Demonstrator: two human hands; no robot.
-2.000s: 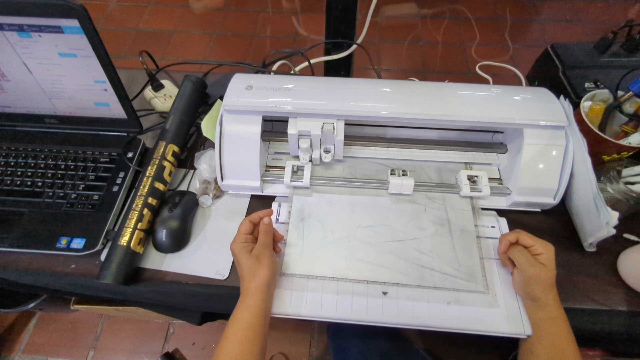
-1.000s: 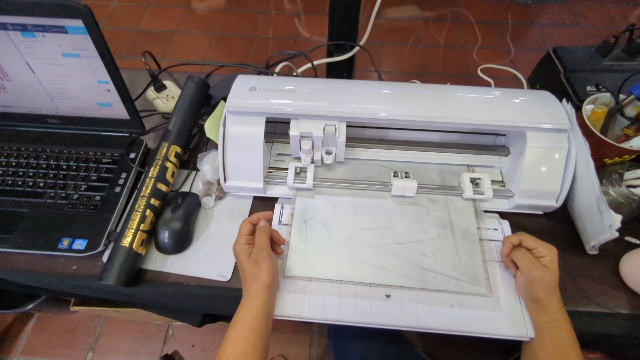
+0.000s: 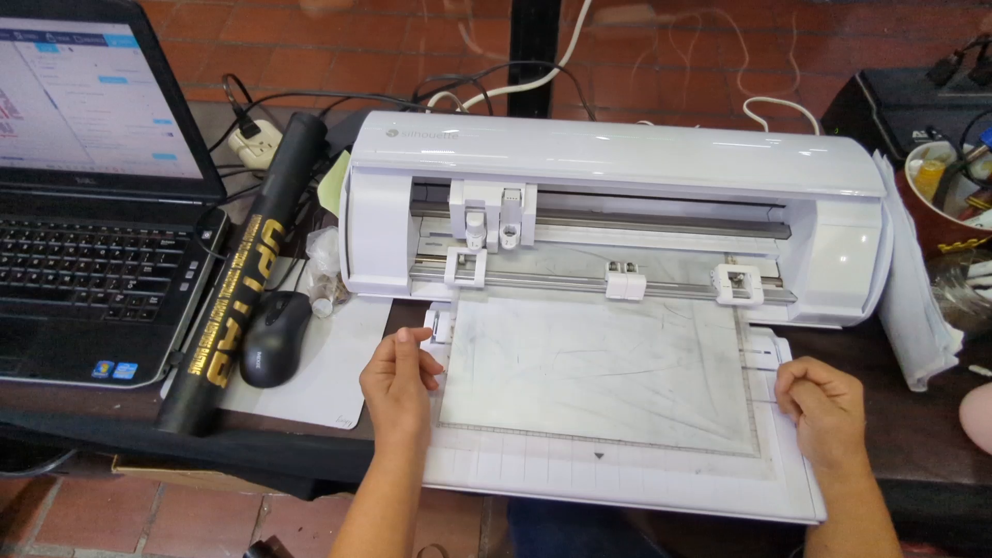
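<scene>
A white Silhouette cutting plotter [image 3: 620, 155] stands on the dark table, its front uncovered, with the tool carriage [image 3: 493, 213] toward the left of its rail. A translucent, scuffed cutting mat [image 3: 597, 364] runs from under the rollers onto a white support tray [image 3: 620, 488]. My left hand [image 3: 401, 380] is at the mat's left edge, fingers curled with a gap to the thumb; nothing shows in it. At the tray's right edge is my right hand [image 3: 823, 411], its fingers bent inward; whether it pinches the edge cannot be told.
On the left are an open laptop [image 3: 85, 256], a black tube [image 3: 248, 271] with gold lettering, a black mouse [image 3: 273, 339] and a power adapter [image 3: 256, 143]. Folded white sheets [image 3: 914, 287] and a cup of tools [image 3: 945, 194] stand on the right. Cables run behind the plotter.
</scene>
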